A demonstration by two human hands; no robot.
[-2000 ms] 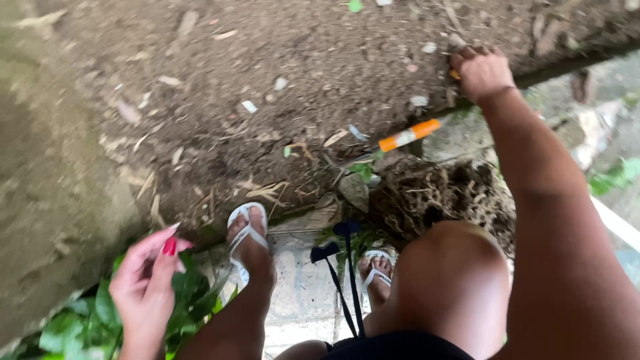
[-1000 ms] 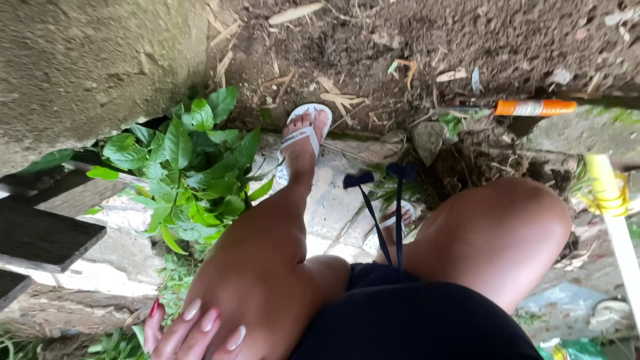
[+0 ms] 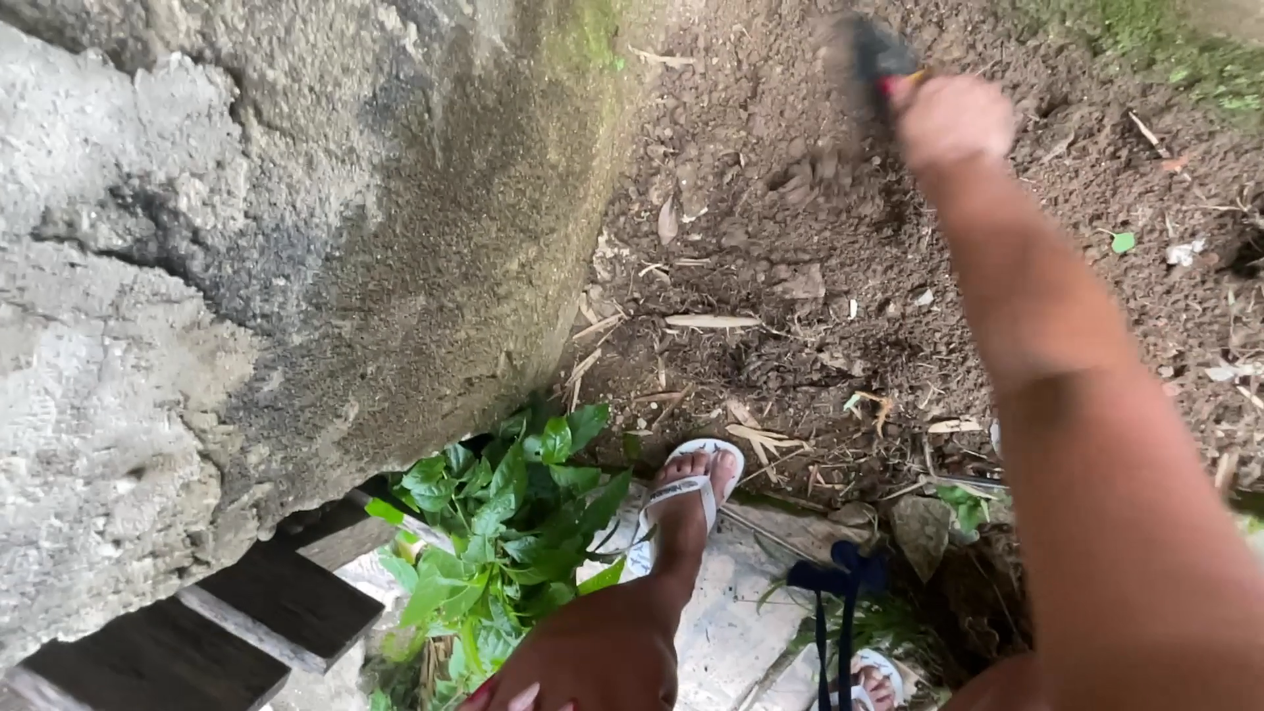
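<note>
My right hand (image 3: pixel 956 120) reaches far out over the brown soil (image 3: pixel 790 247). It is closed around a tool with a dark, motion-blurred head (image 3: pixel 874 61) and a bit of yellow near the fingers; the blur hides what kind of tool it is. The dark head is at the soil beside some loosened clods. Only the fingertips of my left hand (image 3: pixel 518 699), with painted nails, show at the bottom edge, resting on my leg near the knee.
A rough rock or concrete wall (image 3: pixel 296 247) rises at the left. Beside it are a leafy green plant (image 3: pixel 513 523) and dark boards (image 3: pixel 286 602). My feet, in white flip-flops (image 3: pixel 729 464), stand on pale paving (image 3: pixel 721 612). A stone (image 3: pixel 920 533) lies at the soil's edge.
My right hand, out of view one second ago, now reaches over the soil with the tool. The left hand has gone from the air down onto my leg. The view has swung toward the wall.
</note>
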